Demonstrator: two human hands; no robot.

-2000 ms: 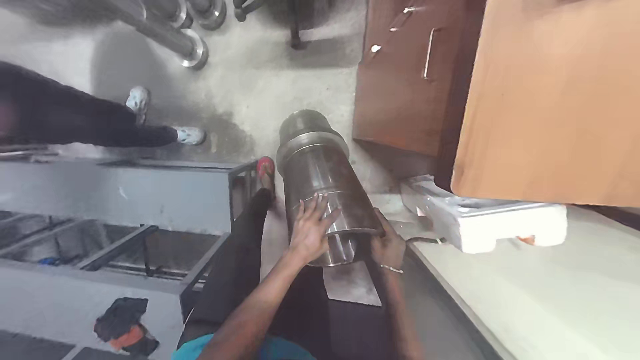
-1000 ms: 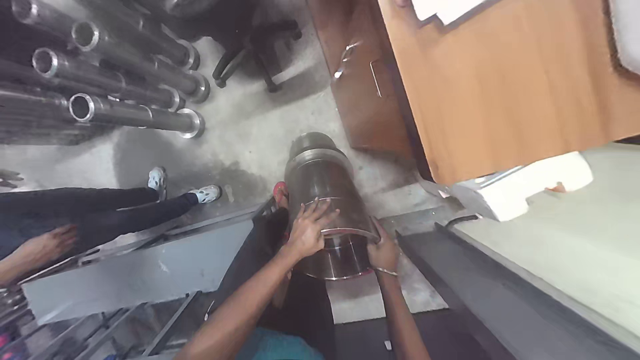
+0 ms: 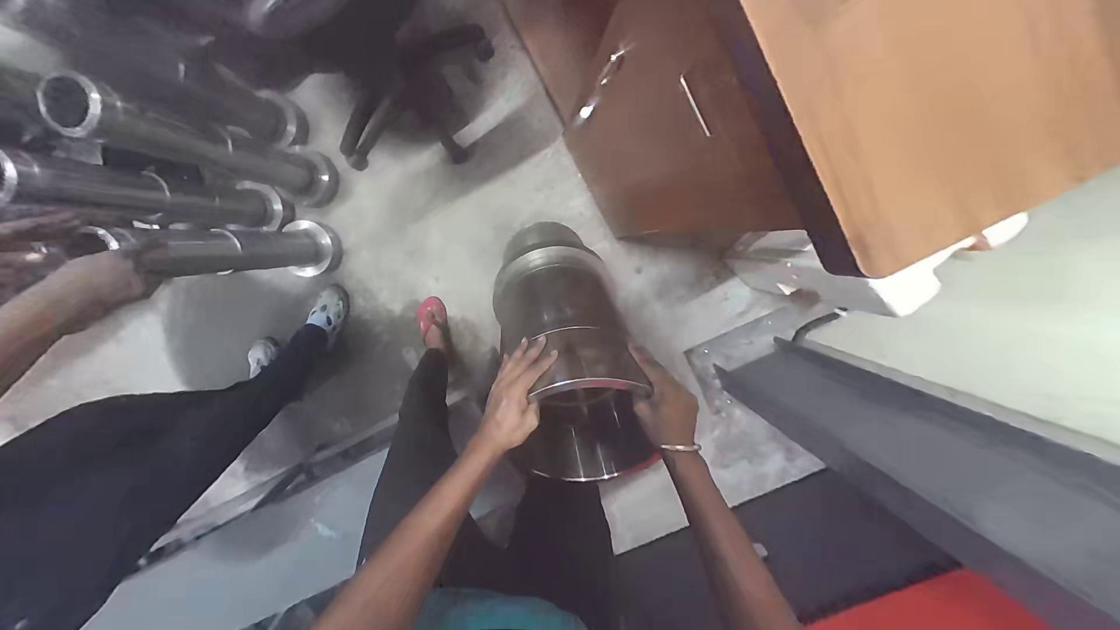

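A large hollow metal cylinder (image 3: 569, 302) with a stepped, narrower far end stands out in front of my legs, its open end toward me. My left hand (image 3: 516, 398) lies on the left of its near rim, thumb at the edge and fingers spread over the outer wall. My right hand (image 3: 667, 402) grips the rim on the right side, and a bangle is on that wrist. Inside the near opening a dark, shiny curved surface shows. What supports the cylinder is hidden.
Several flanged metal tubes (image 3: 236, 249) lie at upper left, where another person's hand (image 3: 96, 271) reaches over them. That person's dark-clad leg (image 3: 175, 437) is at left. Wheeled chair base (image 3: 420, 96) at top; wooden cabinet (image 3: 682, 149) at upper right; grey metal beam (image 3: 875, 437) at right.
The view has swung. The other person's hand, low at left a second ago, now reaches over the metal tubes. Both my hands remain on the cylinder, whose opening shows more than two seconds ago.
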